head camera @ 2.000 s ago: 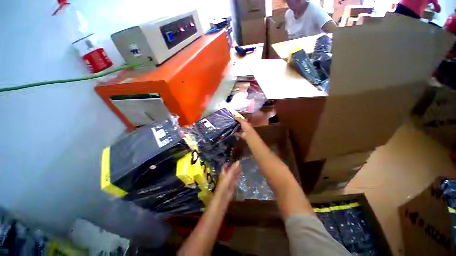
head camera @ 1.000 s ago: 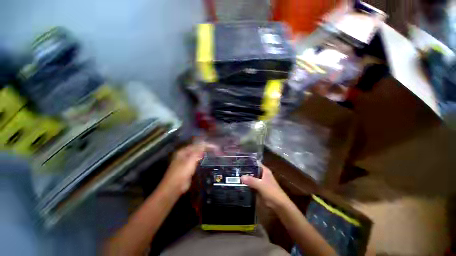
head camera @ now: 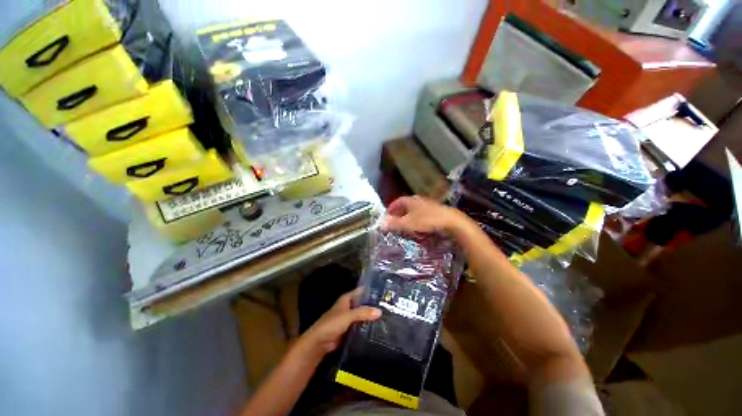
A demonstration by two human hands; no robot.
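A black retail box (head camera: 389,345) with a yellow end band lies tilted over my lap inside a clear film bag (head camera: 413,253). The film overhangs the box's far end. My left hand (head camera: 346,321) grips the box's left side, thumb on its printed face. My right hand (head camera: 419,218) pinches the loose film at its far end, near the right end of the sealer. The sealer's cream-yellow housing (head camera: 281,195) has a printed panel and a knob. Its silver sealing bar (head camera: 260,258) runs along the front of the patterned table.
Boxes with yellow ends (head camera: 134,126) are stacked at the left against the wall, beside an upright bagged box (head camera: 264,81). Another bagged stack (head camera: 569,154) stands at the right, before the orange machine (head camera: 651,69). An open carton (head camera: 630,284) and crumpled film (head camera: 573,296) are at the lower right.
My view has turned left to the sealer. My right hand has moved from the box's side to the film at its far end; my left hand has moved down onto the box.
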